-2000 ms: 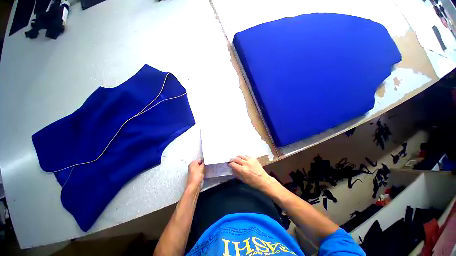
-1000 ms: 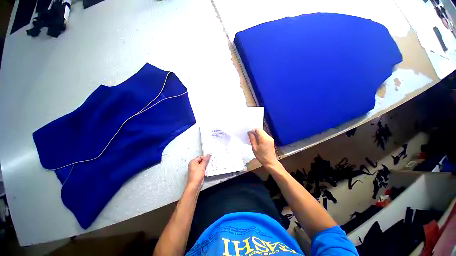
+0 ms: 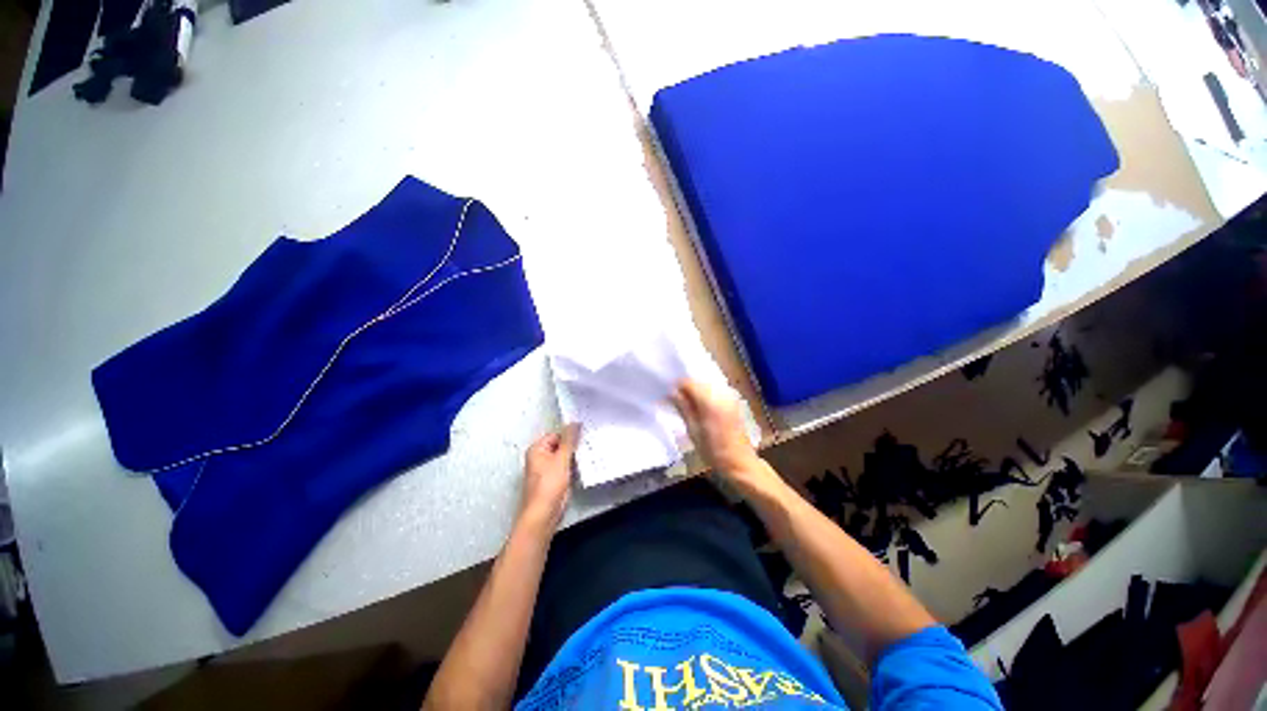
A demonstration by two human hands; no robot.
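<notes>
White paper sheets (image 3: 623, 414) lie at the table's front edge in front of me, the top one creased and partly lifted. My left hand (image 3: 553, 456) pinches their left edge near the lower corner. My right hand (image 3: 709, 417) is at their right side, slightly blurred, with its fingers on the paper. To the left a blue sleeveless sample garment (image 3: 320, 361) with thin pale piping lies flat. To the right lies a thick stack of royal-blue cut fabric (image 3: 889, 208) with a curved far edge. Neither hand touches the garment or the stack.
The white table (image 3: 417, 97) shows brown board where its covering is worn. A dark and pale machine or tool (image 3: 139, 56) stands at the far left. Dark scraps (image 3: 889, 486) lie below the table's right edge, beside a pale box (image 3: 1167, 556) of dark and red cloth.
The sheets came up from the table edge and were opened, and now the top sheet is lower and more creased. My right hand rose, then came slightly down. The garment and stack stay put.
</notes>
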